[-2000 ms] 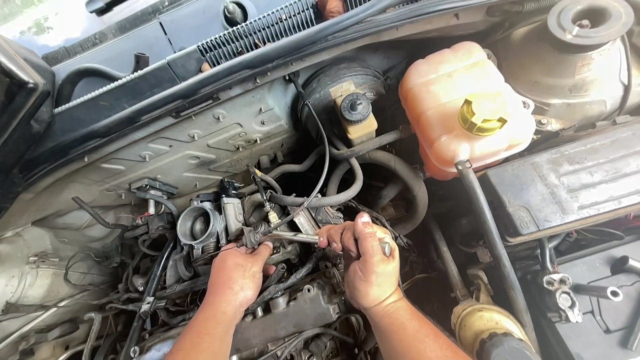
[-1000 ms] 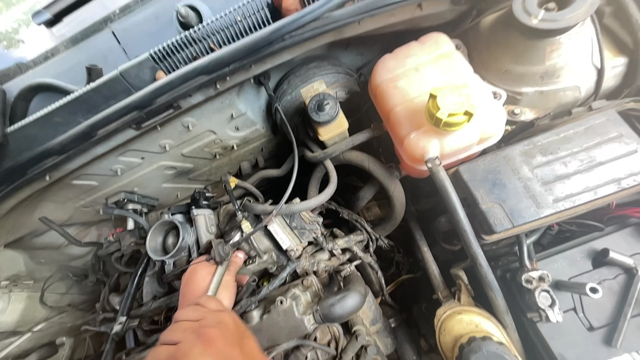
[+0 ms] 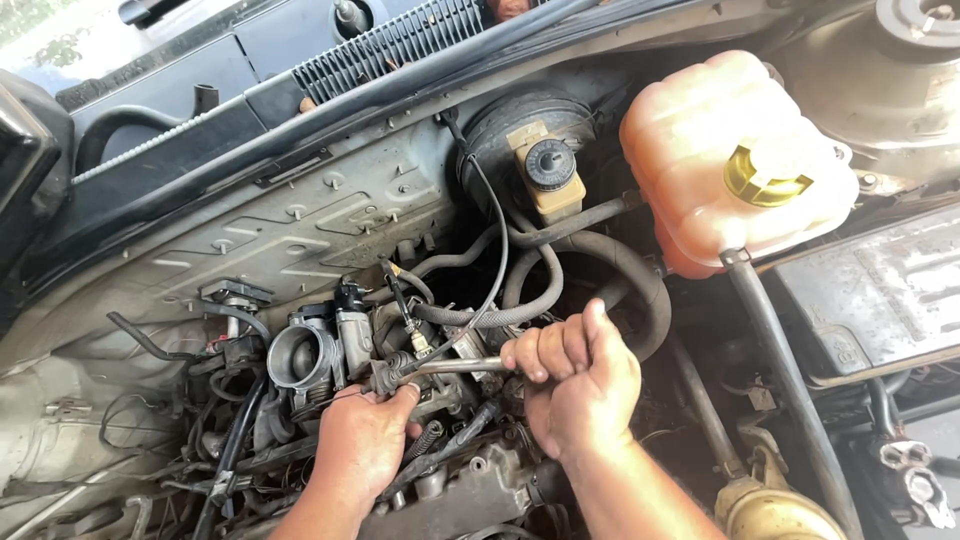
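Observation:
My right hand [image 3: 581,382] is closed around the handle end of a metal wrench-like tool [image 3: 461,365], whose shaft runs left to a dark fitting on the throttle cable [image 3: 386,375]. Thumb and fingers of my left hand [image 3: 367,435] pinch the tool's head end at that fitting, where the exact contact is partly hidden. Just left of the fitting is the round metal throttle body [image 3: 302,356], its bore facing up. A cable connector with a pale sleeve [image 3: 418,343] stands right behind the tool.
A pink coolant expansion tank [image 3: 697,165] with a yellow cap is at the upper right, above a rubber hose [image 3: 795,397]. Behind my hands are the brake fluid reservoir [image 3: 559,191] and curved hoses [image 3: 652,292]. A black box cover [image 3: 885,285] lies at right.
One second ago my right hand was low and near my left, with the tool's shaft pointing down; now it is farther right, and the shaft lies nearly level.

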